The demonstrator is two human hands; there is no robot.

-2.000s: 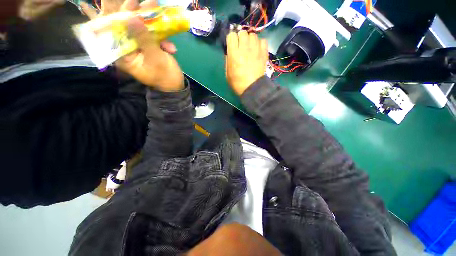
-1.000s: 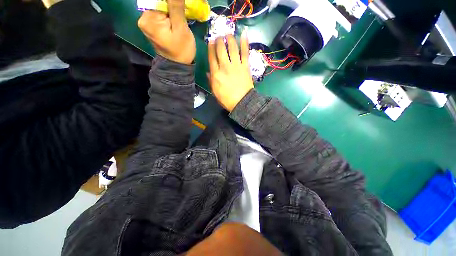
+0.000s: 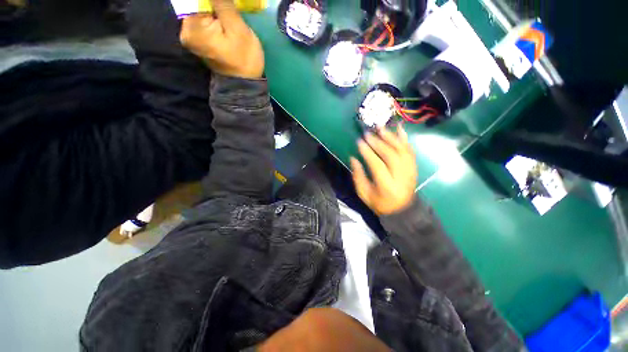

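My left hand [image 3: 224, 45] is closed on a yellow and white tube [image 3: 249, 5], cut by the top edge. My right hand [image 3: 385, 168] has spread fingers, its fingertips at the lower rim of a round LED board [image 3: 377, 108] in a black cover. Red wires join that board to a camera unit [image 3: 447, 89] with a black head and white body. A second LED board [image 3: 343, 63] lies to the left, wired to another camera unit [image 3: 401, 15]. A third round board [image 3: 303, 19] lies further left at the top.
A green bench [image 3: 523, 254] holds a silver-white box [image 3: 537, 184] at right and a small blue, orange and white box [image 3: 530, 42] at the back. A long black tool or arm [image 3: 558, 152] crosses the right side. A blue bin [image 3: 571, 326] is lower right. A person's black sleeve [image 3: 103, 151] is at left.
My right hand has moved right and down from the left boards to the rightmost one, uncovering the others. My left hand stays near the top edge with the tube.
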